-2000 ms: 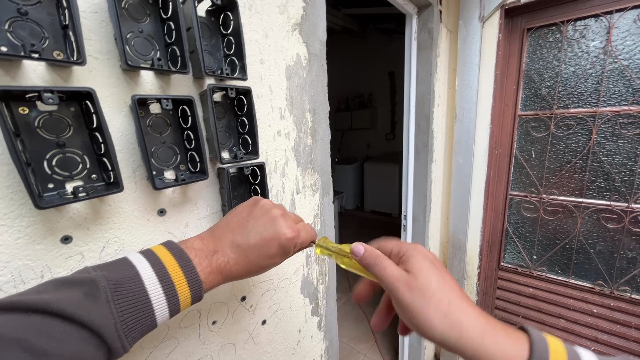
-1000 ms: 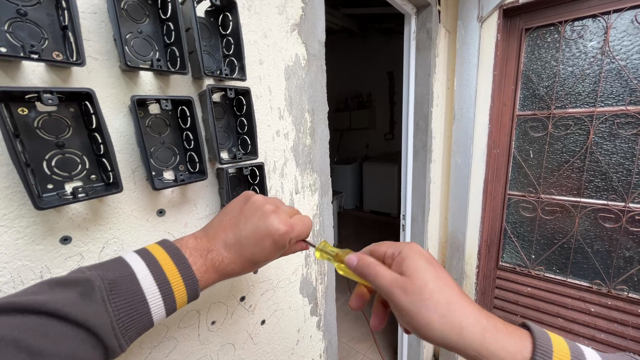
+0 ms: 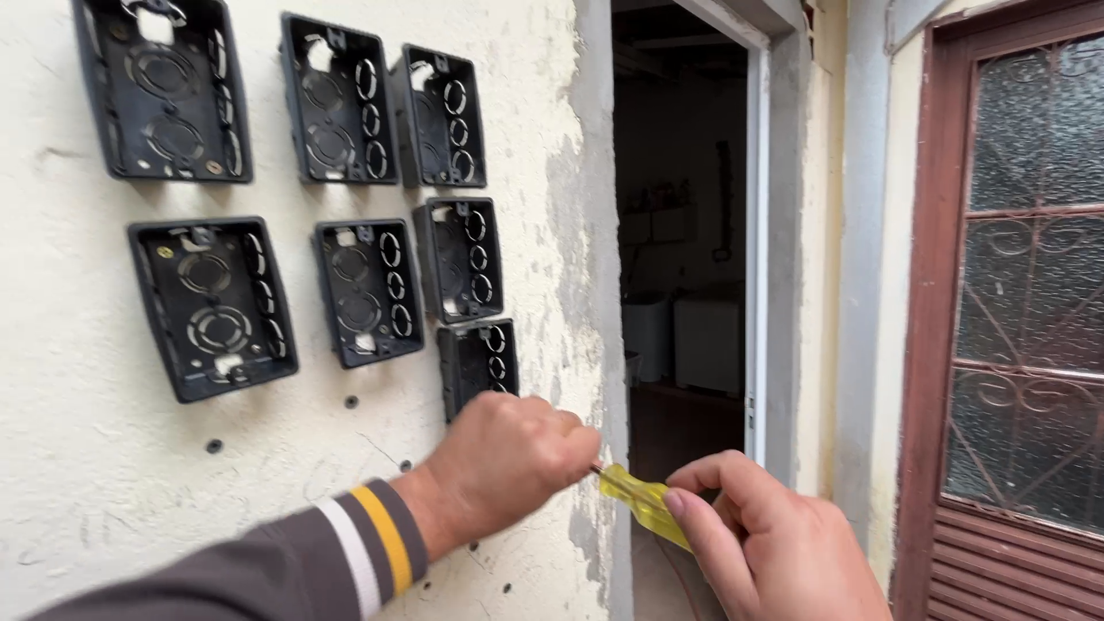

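The yellow translucent handle of a screwdriver is pinched between the thumb and fingers of my right hand, in front of the doorway. My left hand is closed around the shaft side of the tool, just beyond the handle; its fingers hide the tip and anything else within them. Behind my left knuckles, the lowest black plastic electrical box on the wall is partly covered. Another black box is directly above it, and a wider black box is farther left.
More black boxes line the upper wall. Below them are several holes with wall plugs. A dark open doorway with a metal frame lies right of the wall. A reddish-brown door with textured glass stands at the far right.
The view has shifted somewhat. My right fingers have changed their hold on the screwdriver handle, while my left hand has stayed closed near its shaft.
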